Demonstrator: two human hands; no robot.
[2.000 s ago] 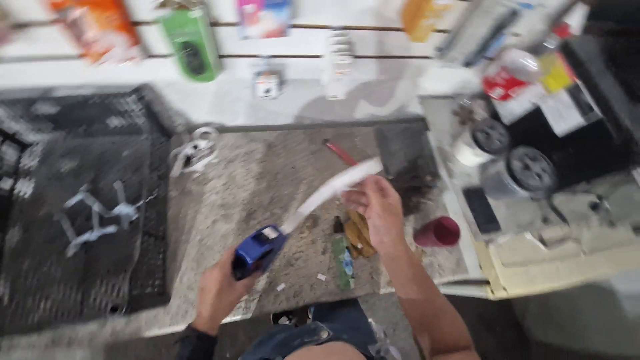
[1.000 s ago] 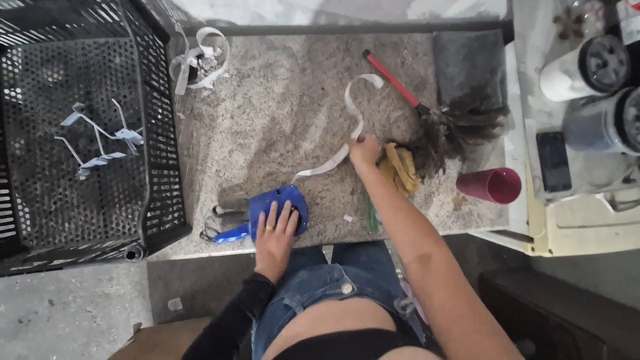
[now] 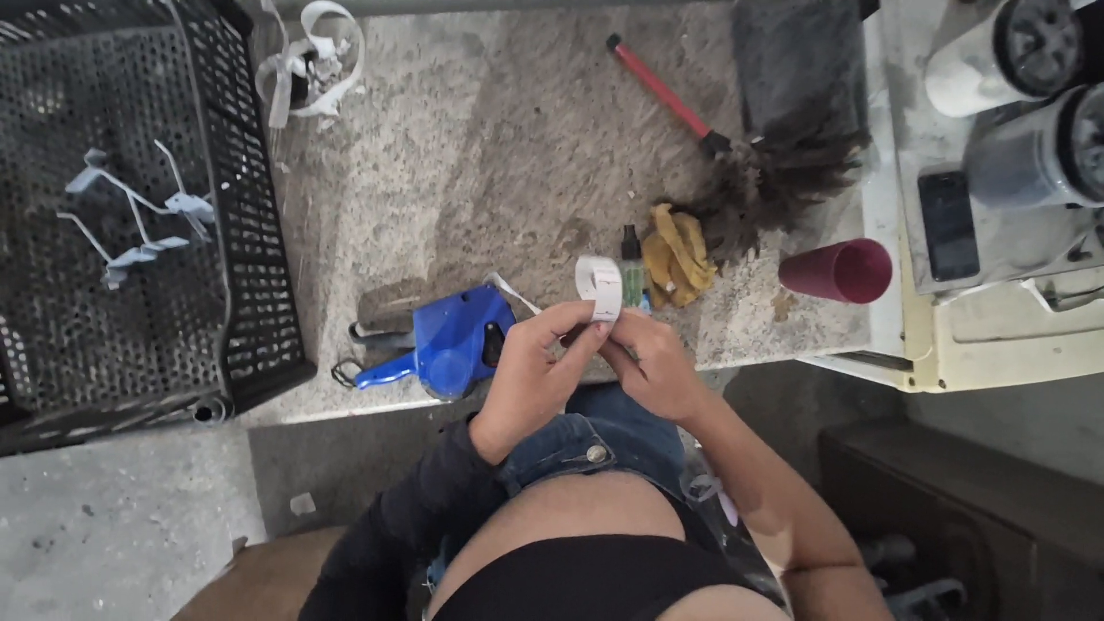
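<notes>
Both my left hand (image 3: 548, 362) and my right hand (image 3: 651, 358) hold a white paper label strip (image 3: 606, 289), pinched between the fingertips at the counter's front edge. Part of the strip curls upward and bears small print. A thin white end runs left from my hands to a blue price labeling gun (image 3: 453, 341), which lies on its side left of my left hand. Just beyond my right hand are a small bottle with a black cap (image 3: 631, 267) and a crumpled yellow cloth (image 3: 677, 256). My fingers hide part of the strip.
A black plastic crate (image 3: 246, 198) holding white metal hooks (image 3: 142, 211) stands left. Curled paper strip (image 3: 332, 95) lies behind it. On the right are a feather duster (image 3: 759, 190), a maroon cup (image 3: 837, 271), a smartphone (image 3: 949, 226) and lidded containers (image 3: 1026, 151).
My left hand has left the blue labeling gun and joined my right hand at the strip. The strip, stretched out across the counter a second ago, is now curled at my fingertips.
</notes>
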